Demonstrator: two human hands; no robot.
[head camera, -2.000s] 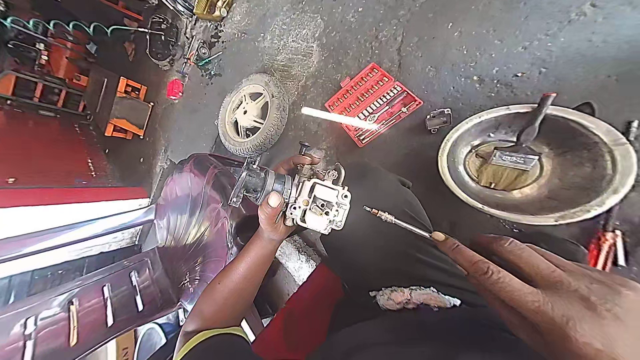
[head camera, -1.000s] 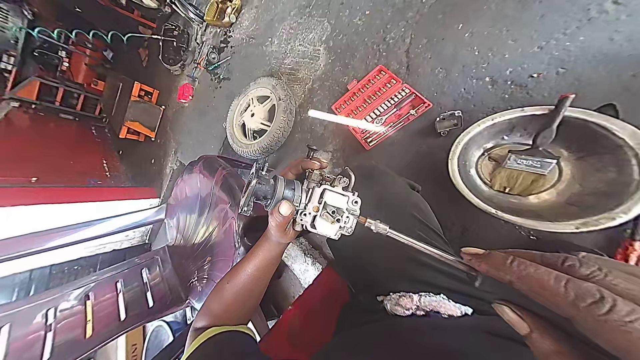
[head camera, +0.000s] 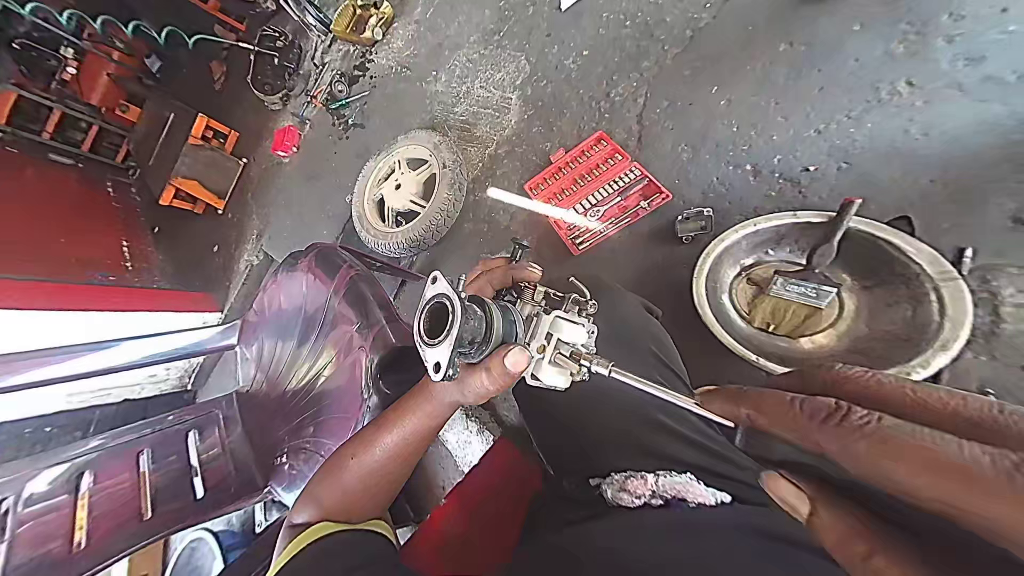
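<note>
My left hand (head camera: 488, 372) grips a carburetor (head camera: 556, 344) by its black intake joint, whose metal flange (head camera: 438, 324) faces up and left. A long metal driver shaft (head camera: 664, 390) slants from the carburetor's open underside toward my right hand (head camera: 872, 448). Its socket-like tip meets the carburetor body. The index fingertip of my right hand lies at the shaft's outer end; the thumb is apart below it. Whether that hand grips the driver cannot be made out, as the handle end is not clearly visible.
A red socket set case (head camera: 596, 192) lies open on the floor beside a wheel with tyre (head camera: 410, 192). A small metal float bowl (head camera: 694, 224) sits near a metal basin (head camera: 904, 364) holding a paintbrush (head camera: 804, 288). A purple plastic chair (head camera: 312, 336) stands at left.
Two seconds ago the driver tip was apart from the carburetor; now it is at the carburetor's underside. The carburetor has turned in my left hand, so the flange opening shows more.
</note>
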